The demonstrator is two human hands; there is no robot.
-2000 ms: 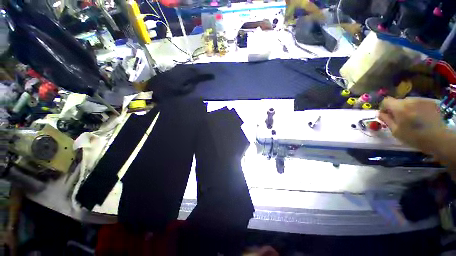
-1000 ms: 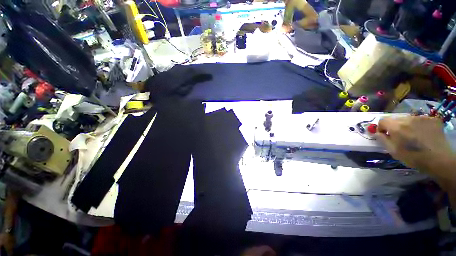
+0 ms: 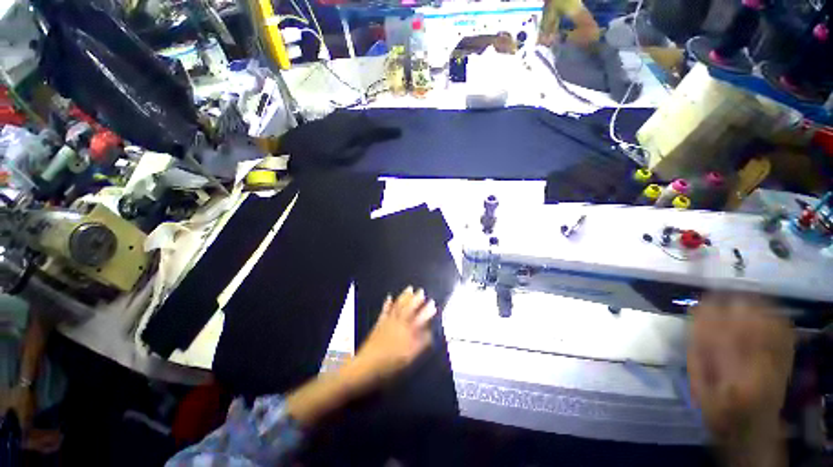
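Observation:
Black cut panels [image 3: 283, 274] lie on the white table, left of the sewing machine. A slimmer black strip [image 3: 215, 278] lies at their left with a pale gap beside it. My left hand [image 3: 399, 330] rests on the right-hand black panel [image 3: 406, 255], fingers spread towards the needle area. My right hand [image 3: 738, 360] is blurred at the right, in front of the machine head [image 3: 603, 242]; its fingers cannot be made out. The presser foot [image 3: 504, 299] is under the head's left end. A red piece [image 3: 690, 239] sits on top of the head.
Dark blue cloth [image 3: 475, 141] lies behind the machine. Yellow and pink thread cones [image 3: 678, 187] stand behind the head. A beige machine [image 3: 96, 248] is at far left. A yellow roll [image 3: 262, 177] lies upper left. A printed ruler [image 3: 548, 401] runs along the front edge. Another person's arm [image 3: 575, 23] shows at the back.
My left hand has come into view onto the right-hand panel. My right hand has left the red piece on the head and moved down towards the front. The view has shifted slightly.

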